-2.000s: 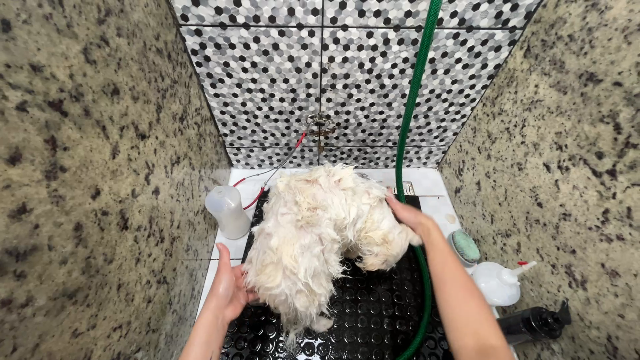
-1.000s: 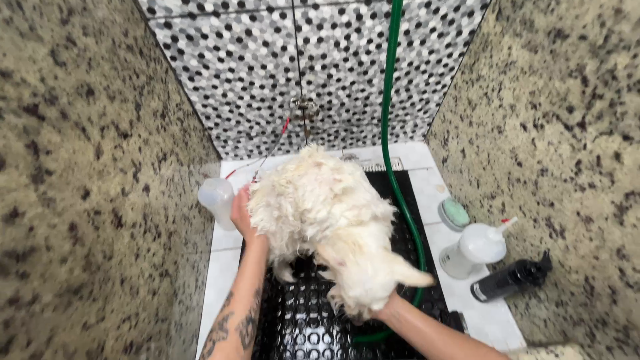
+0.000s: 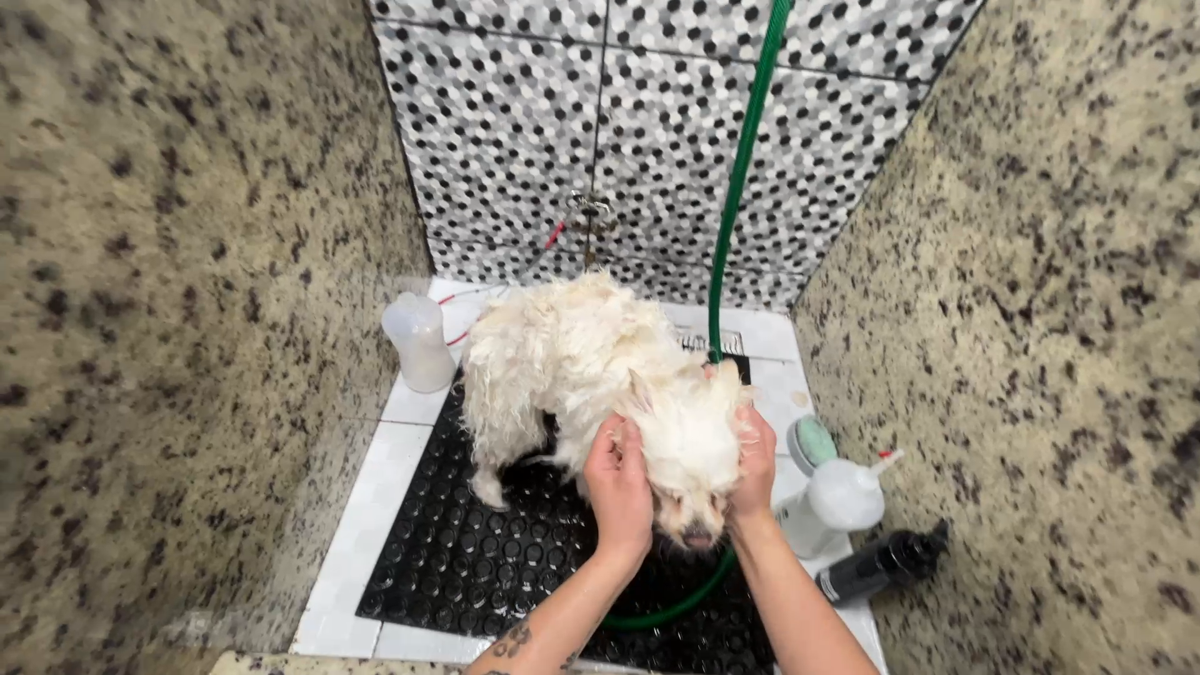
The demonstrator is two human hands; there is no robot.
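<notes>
A wet white dog (image 3: 572,347) stands on a black rubber mat with raised round studs (image 3: 450,553), its head low and facing me. My left hand (image 3: 621,483) is against the side of its head, below one ear, with the fingers curled into the fur. On the other side of the head, my right hand (image 3: 753,459) presses into the fur by the other ear, its fingertips partly hidden. Between them, the dog's nose and muzzle show. A green hose (image 3: 741,178) hangs down behind the head and curves over the mat beneath the muzzle.
Speckled stone walls (image 3: 187,281) flank the white tiled floor (image 3: 352,544). A translucent plastic bottle (image 3: 419,345) stands at the left. Along the right are a green brush (image 3: 815,442), a white squeeze bottle (image 3: 844,497) and a black pump bottle (image 3: 881,564). A metal tap (image 3: 591,211) is on the back wall.
My left hand has moved from the dog's rear to its head. The dog's head has turned to face me, and my right hand has gone from under its head to the side.
</notes>
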